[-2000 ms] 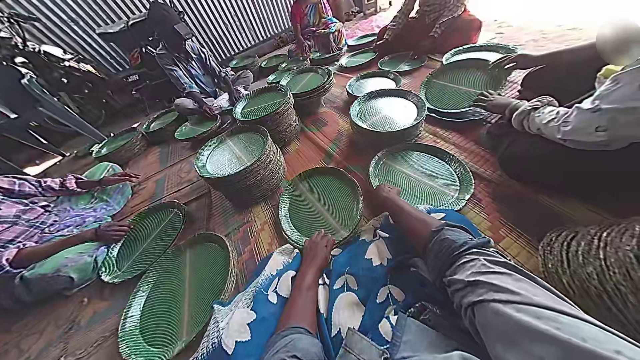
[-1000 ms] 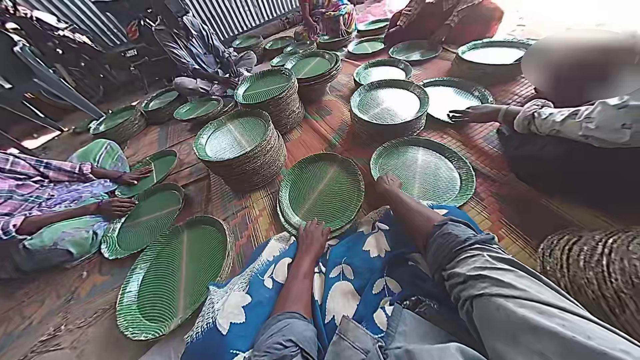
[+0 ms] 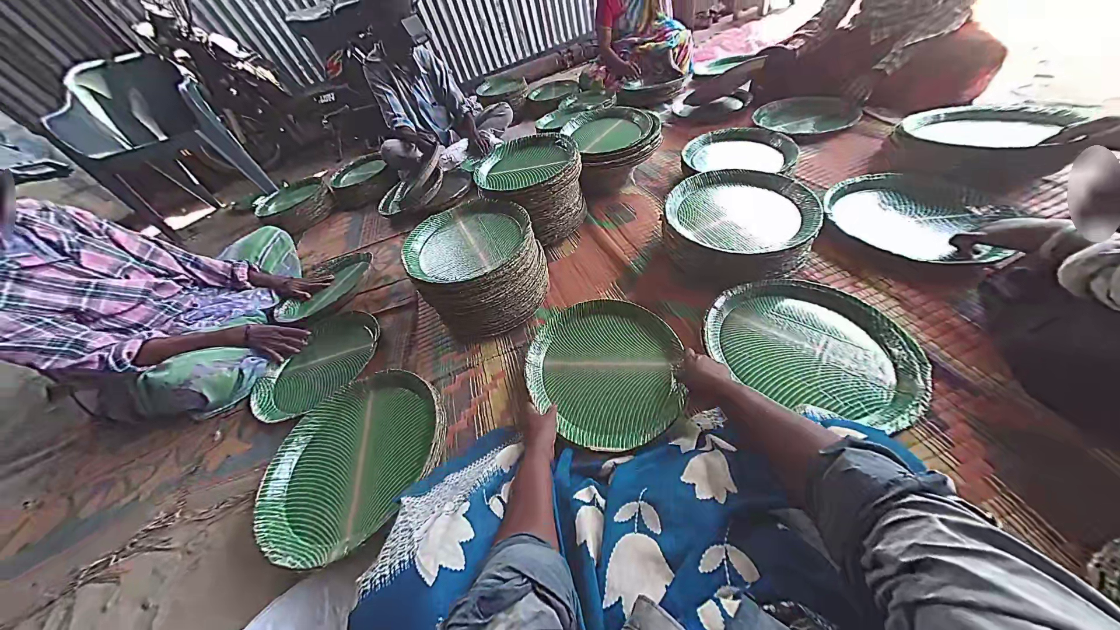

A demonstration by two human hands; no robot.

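A round green leaf-patterned plate [image 3: 605,374] is held just above my lap, over a blue cloth with white flowers [image 3: 639,560]. My left hand [image 3: 537,427] grips its lower left rim, and my right hand [image 3: 700,374] grips its right rim; the fingers beneath are hidden. Right of my right hand lies another green plate [image 3: 818,350] with light glaring off it. To the left of my left arm is a large green plate [image 3: 350,472], tilted, with more rims under it. Beyond the held plate stands a tall stack of plates [image 3: 477,271].
More plate stacks [image 3: 744,219] stand farther off on the woven mat [image 3: 612,245]. A person in a checked shirt [image 3: 114,289] handles plates at the left; another person's hand [image 3: 1006,236] touches a plate at the right. Others sit behind. A plastic chair [image 3: 149,131] stands back left.
The plate at my lap has turned, its pale midline now lying level across it, and both my hands are on its rim. My right hand has left the plate at the right.
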